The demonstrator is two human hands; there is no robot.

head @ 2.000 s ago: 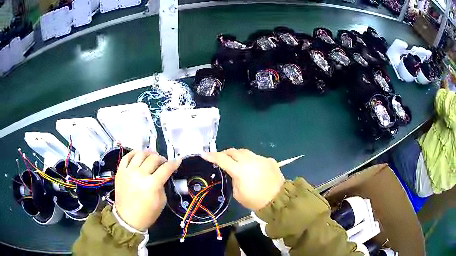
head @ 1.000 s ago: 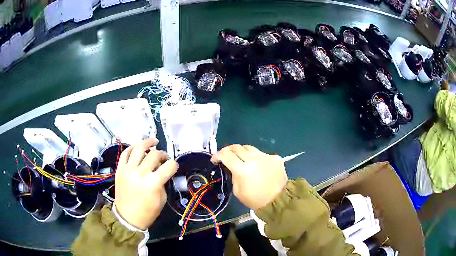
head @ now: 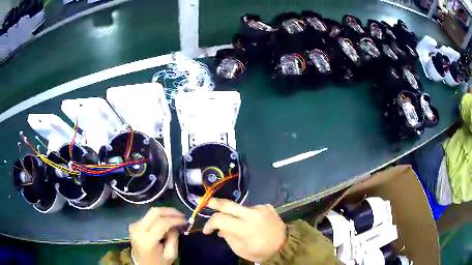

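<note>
A white camera housing with a black hollow lies open side up in front of me. A wire harness of orange, yellow and red leads runs out over its near rim. My left hand is at the plug end of the harness, fingers bent; the fingertips seem to touch the plug. My right hand pinches toward the leads at the near rim, fingers close to the wires. Whether each hand grips firmly is hard to tell. A ring and a small white motor show inside the housing.
Three more housings with coloured wires stand at left. Thin white cables lie behind. Several black camera modules fill the back right. A pointed white strip lies right. A carton holds white units; a person's yellow-green sleeve shows at right.
Both hands have left the housing's upper rim and come down to the harness at its near edge. The leads are drawn together. The view has shifted slightly.
</note>
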